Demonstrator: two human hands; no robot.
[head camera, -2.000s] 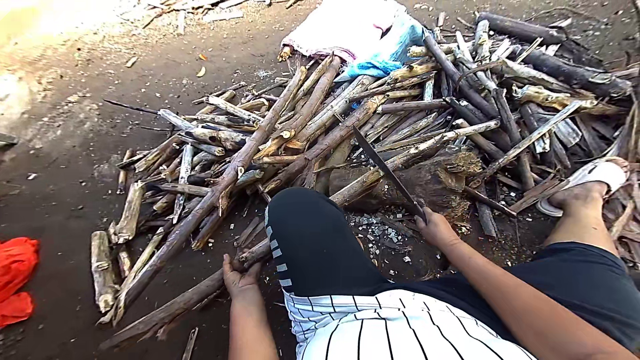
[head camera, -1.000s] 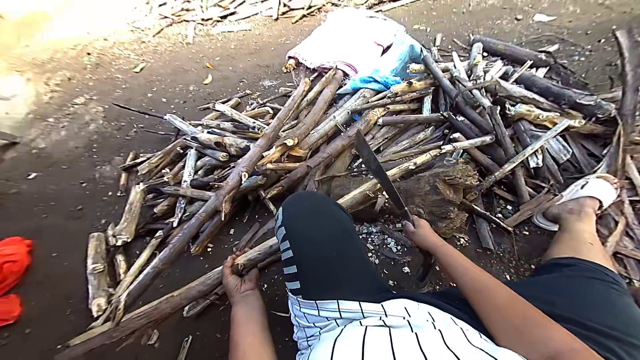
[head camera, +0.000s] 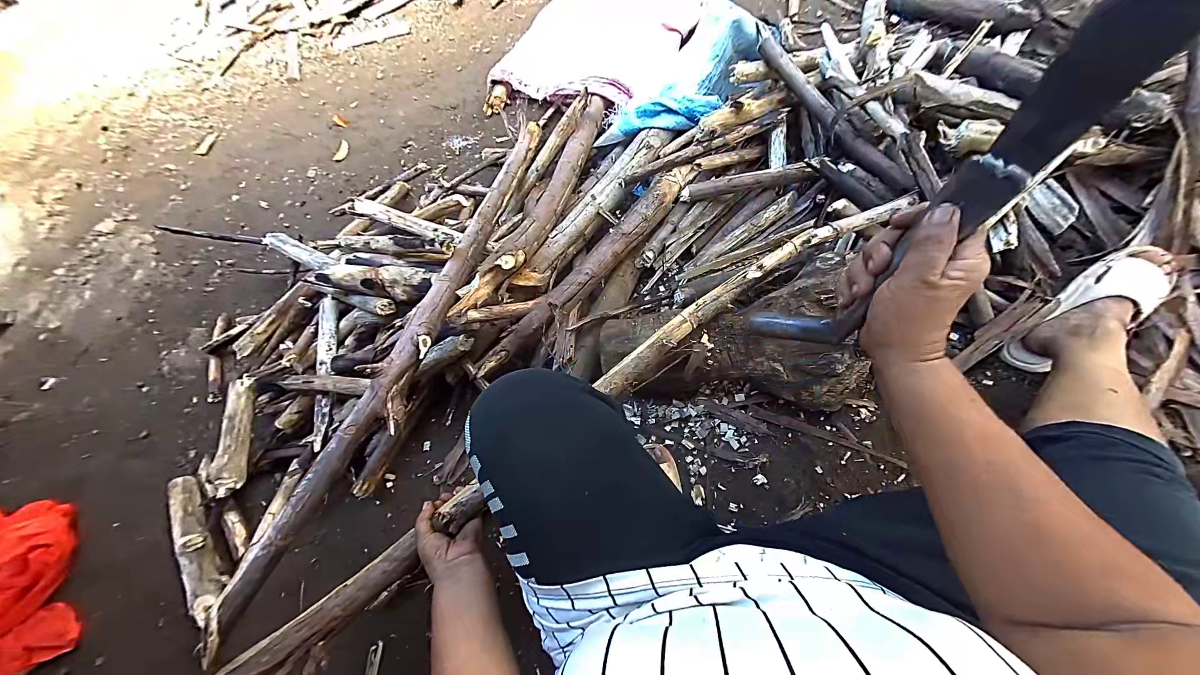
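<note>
My left hand (head camera: 450, 539) grips a long wooden branch (head camera: 347, 595) beside my knee; the branch runs from the lower left and passes behind the leg. A pale stretch of wood (head camera: 731, 291) on the other side of the knee crosses a thick log (head camera: 741, 366); whether it is the same branch, the leg hides. My right hand (head camera: 919, 281) is closed around the dark handle of a machete (head camera: 1078, 103), raised at the upper right. Its broad blade points up and out of the frame. Small wood chips (head camera: 703, 436) lie below the log.
A large pile of branches (head camera: 562, 234) spreads ahead. On its far side rests a white and blue sack (head camera: 637, 47). Red cloth (head camera: 33, 581) lies at the left edge. My foot in a white sandal (head camera: 1116, 286) is at the right, among bark strips and sticks.
My right hand has lifted the machete up and to the right, away from beside the knee. My left hand has stayed on the branch near the knee.
</note>
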